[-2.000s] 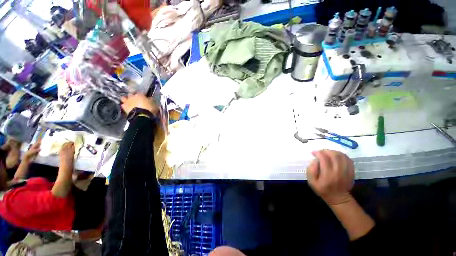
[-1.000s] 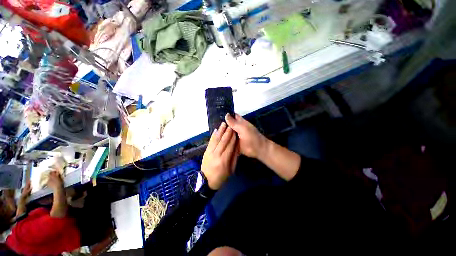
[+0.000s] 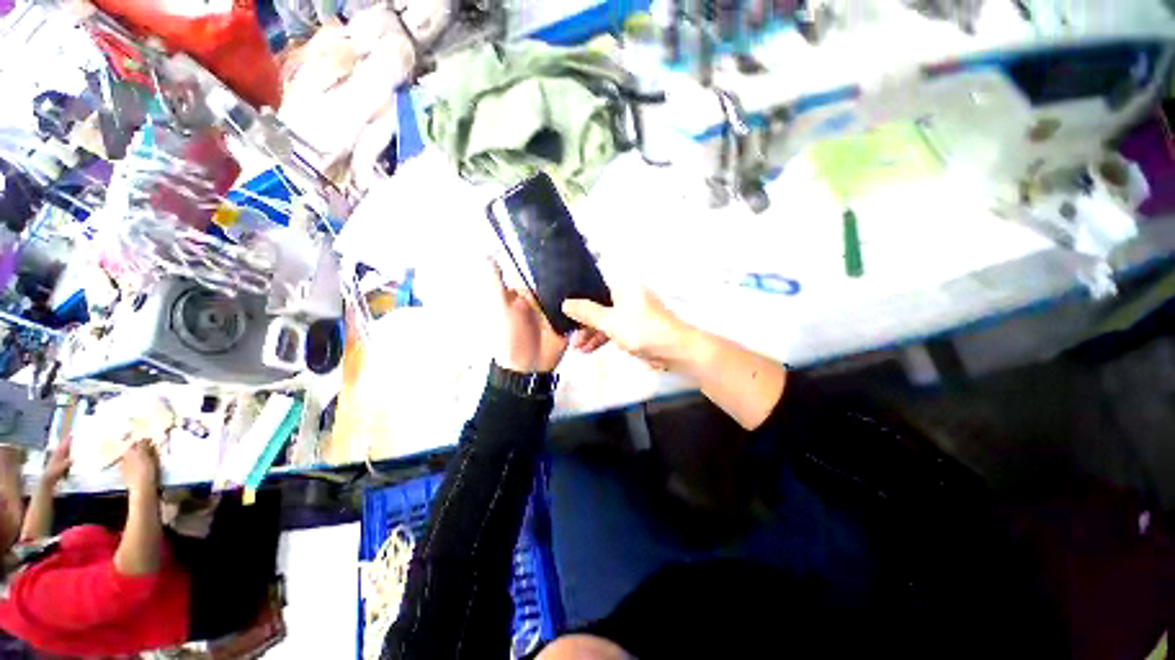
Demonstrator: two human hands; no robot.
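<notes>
A black smartphone (image 3: 552, 252) is held tilted above the table's front part, its dark face towards me. My left hand (image 3: 528, 329) is around its lower left side, mostly behind it. My right hand (image 3: 631, 325) holds its lower right corner with the thumb on the front. Blue thread snips (image 3: 769, 282) and a green-handled tool (image 3: 852, 244) lie on the white table to the right, clear of my hands.
A grey-green garment (image 3: 528, 114) lies crumpled behind the phone. A sewing machine (image 3: 735, 135) is at the back right. A blue crate (image 3: 535, 567) with pale cord is below the table edge. A person in red (image 3: 97, 587) works at the left.
Two seconds ago my hands were apart, the left reaching out and the right near the snips. One second ago they met at the phone. Now the phone is raised and tilted in both hands.
</notes>
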